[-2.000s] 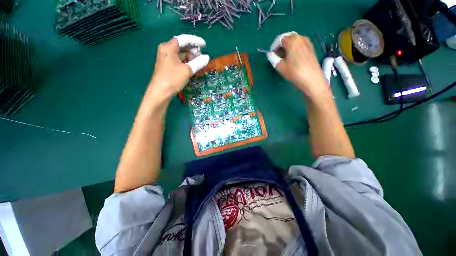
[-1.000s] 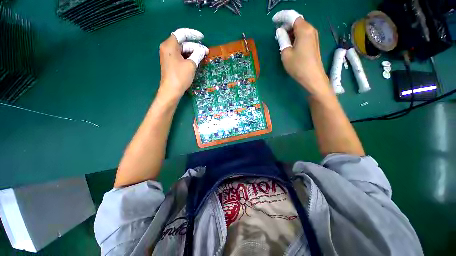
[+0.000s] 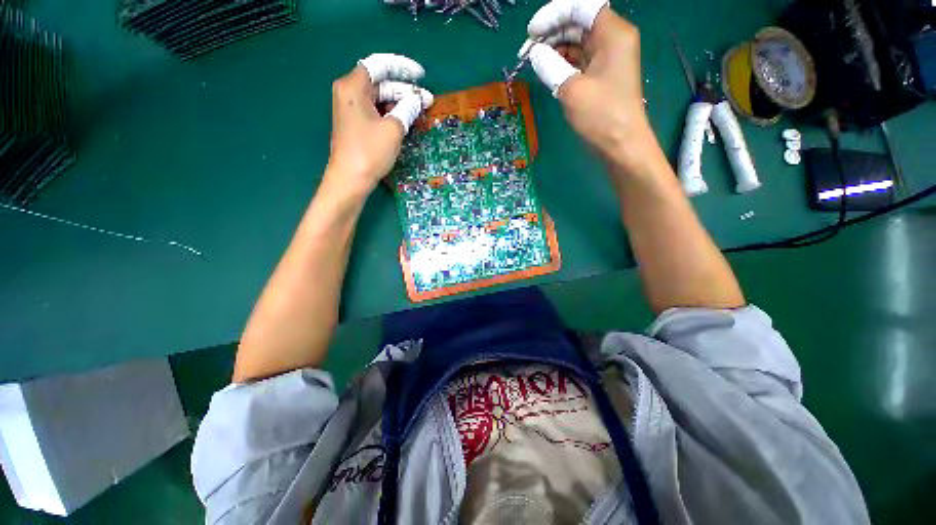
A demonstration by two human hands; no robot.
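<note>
A green circuit board panel (image 3: 467, 190) lies on an orange-brown fixture (image 3: 484, 281), with bright glare on its near end. My left hand (image 3: 367, 118), with white finger cots, is at the fixture's far left corner; thumb and fingers are pinched together, and whether they hold anything cannot be told. My right hand (image 3: 595, 77), also with white cots, is just beyond the far right corner. Its fingertips pinch a thin grey lead (image 3: 518, 64) that slants down towards the panel's far edge. Another thin lead (image 3: 510, 90) stands at that edge, partly merging with it.
Loose leads (image 3: 457, 8) lie at the far edge. Stacked panels (image 3: 205, 23) are far left, with a solder strand (image 3: 103, 231) nearer. White-handled pliers (image 3: 718, 144), a yellow roll (image 3: 768, 74), white discs (image 3: 791, 146) and a black box (image 3: 850, 176) are right. A white-grey box (image 3: 98, 431) is lower left.
My right hand has moved left, back to the fixture's far right corner, and its fingertips now meet a lead there. My left hand has closed its fingers and stays almost in place.
</note>
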